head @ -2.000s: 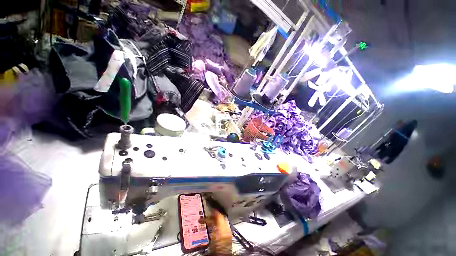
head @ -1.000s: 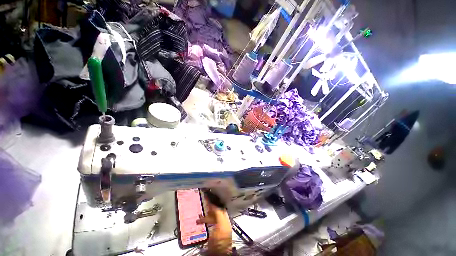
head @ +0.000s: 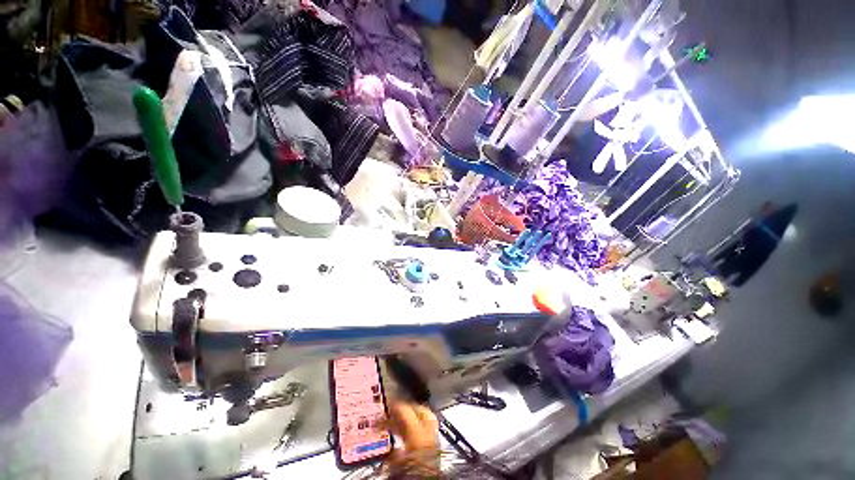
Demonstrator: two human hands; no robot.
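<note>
The smartphone [head: 362, 410] lies with its pink screen lit on the bed under the arm of the white sewing machine [head: 328, 300]. My right hand [head: 414, 439] comes in from the bottom edge, blurred, at the phone's right side. Its fingertips are by the screen's right edge; contact is unclear. I see nothing held in it. My left hand is not in view. The presser foot area [head: 246, 405] at the machine's left end is partly hidden by the head.
A green-handled tool [head: 157, 145] stands in a holder on the machine's left end. A pale round cup or roll [head: 307, 211], orange-red basket [head: 490, 220] and denim heap [head: 103, 141] are behind. A purple bundle [head: 577, 352] sits at the right end. Dark slim tool [head: 457, 436] lies right of my hand.
The view has shifted, so the machine sits farther left in the picture. My right hand stays beside the phone, its fingers slightly moved. The phone remains on the bed, its screen lit.
</note>
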